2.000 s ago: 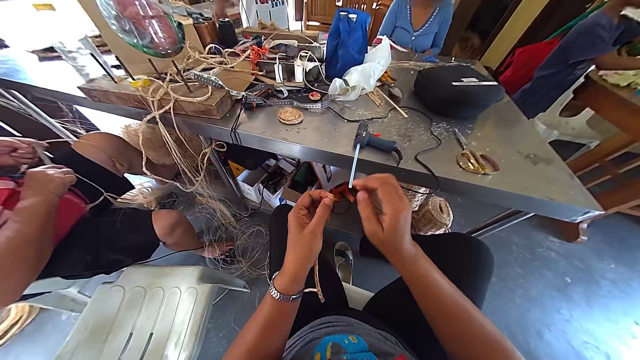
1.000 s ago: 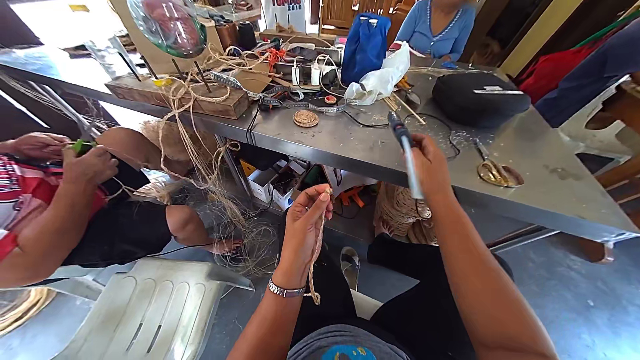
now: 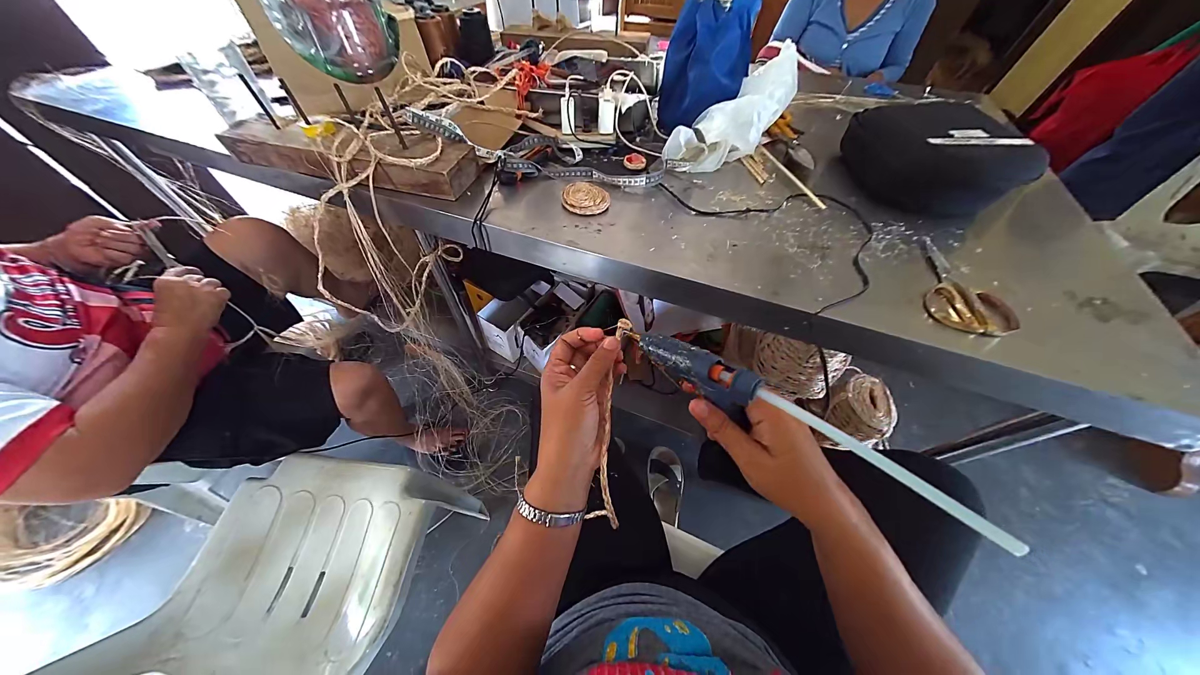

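Pinched between the thumb and fingers of my left hand [image 3: 581,375] is the upper end of a braided natural-fibre cord [image 3: 607,459], which hangs down past my wrist. My right hand [image 3: 759,445] grips a blue-grey hot glue gun [image 3: 689,366]; its nozzle points left at the cord's end, close to my left fingertips. Whether the nozzle touches the cord is unclear. A long whitish glue stick [image 3: 891,469] sticks out of the gun's back toward the lower right. A flat coiled fibre disc [image 3: 585,198] lies on the metal table [image 3: 600,246] beyond my hands.
Brass-handled scissors [image 3: 970,307], a black pouch [image 3: 937,159], a tape measure [image 3: 572,172] and a white plastic bag [image 3: 741,112] lie on the table. A black cable crosses its edge. Cord rolls [image 3: 862,405] stand below. At left are a plastic chair [image 3: 272,572] and a seated person [image 3: 112,347] handling fibre.
Two seconds ago the glue gun lay on the table; one second ago my right hand held it raised above the table edge. Now its nozzle is at the cord's end by my left fingers.
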